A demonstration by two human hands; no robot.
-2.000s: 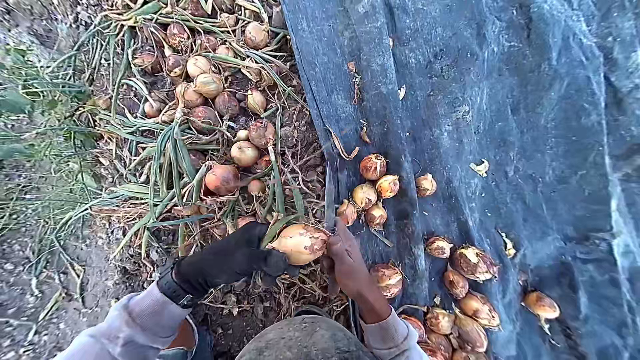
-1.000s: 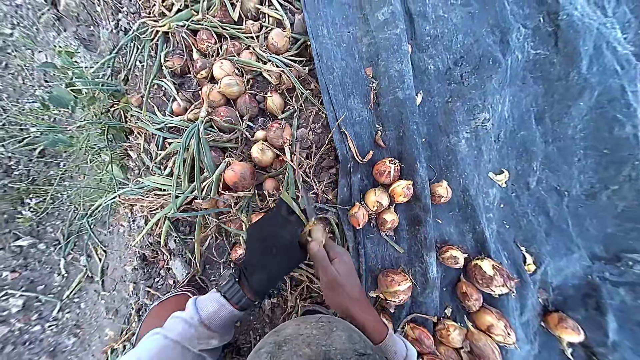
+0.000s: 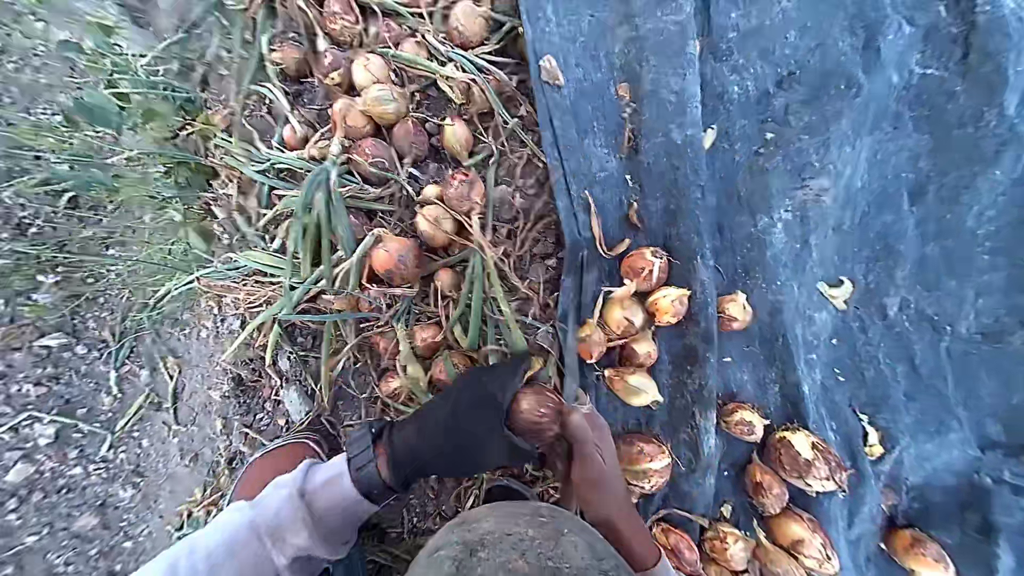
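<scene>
My left hand [image 3: 464, 428], in a black glove, grips a reddish-brown onion [image 3: 536, 414] above the edge of the onion row. Bare, my right hand [image 3: 590, 460] is closed against the onion's right side, and a narrow grey knife blade [image 3: 571, 360] points up from it; the handle is hidden in the fingers. Left of the hands, many onions [image 3: 396, 259] with green and dry tops [image 3: 320, 216] lie on the soil. A small group of onions without long tops [image 3: 624, 312] sits on the dark blue sheet to the right.
The creased plastic or fabric sheet [image 3: 840, 184] spans the right side, its edge beside the onion row. More onions [image 3: 804, 460] lie at its lower part, with scraps of dry skin [image 3: 836, 293] about. Weeds [image 3: 96, 176] and stony soil [image 3: 72, 464] are at the left.
A large pale onion was in my left hand two seconds ago; a reddish-brown one is there now. One more pale onion lies below the small group on the sheet.
</scene>
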